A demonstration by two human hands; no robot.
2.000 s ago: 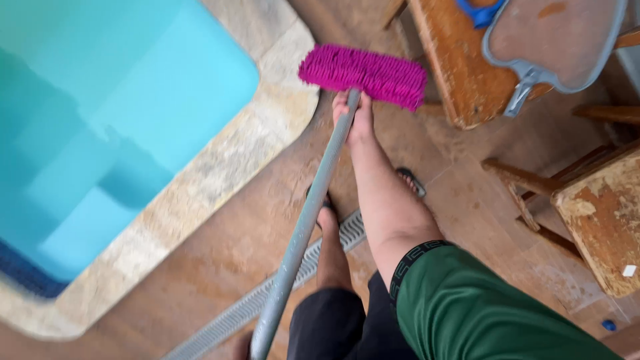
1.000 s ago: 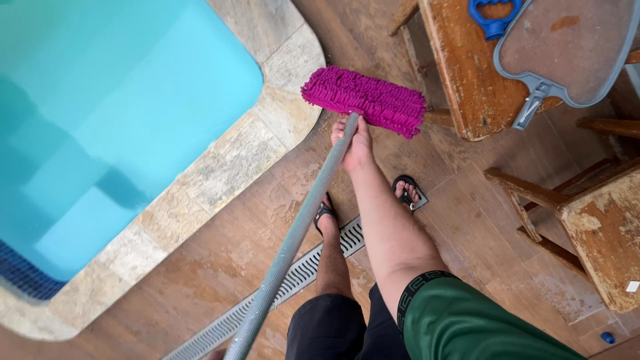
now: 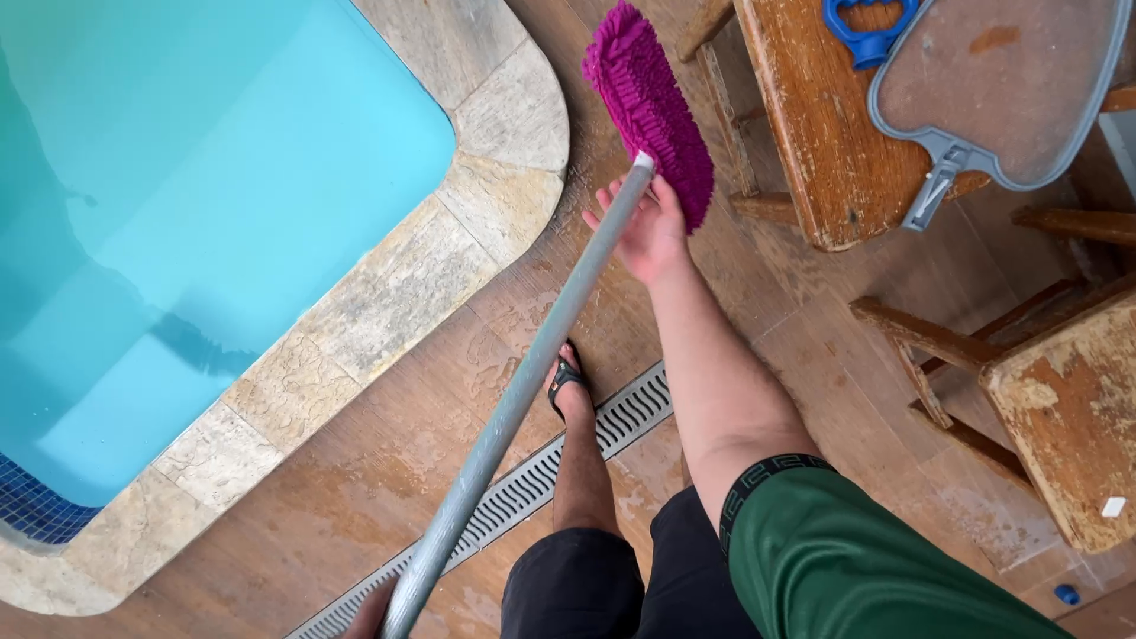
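Note:
A long grey metal pole [image 3: 524, 382] runs from the bottom edge up to a magenta microfiber mop head [image 3: 652, 115], joined by a small white collar. Just below the mop head, my right hand [image 3: 650, 226] is under the upper end of the pole, palm up, its fingers apart and not wrapped round it. My left hand [image 3: 371, 611] is at the lower end of the pole at the bottom edge; only a small dark part of it shows, and its fingers are hidden.
A swimming pool with a stone coping [image 3: 404, 288] lies at left. A drain grate [image 3: 635, 413] crosses the wet floor by my sandalled foot. At right stand a worn wooden stool [image 3: 799, 133] bearing a pool skimmer net [image 3: 1003, 80] and a blue handle [image 3: 871, 44], and another stool [image 3: 1074, 426].
The mop head has turned from lying nearly crosswise to pointing steeply upward. My right hand's fingers, closed round the pole's top before, are now spread.

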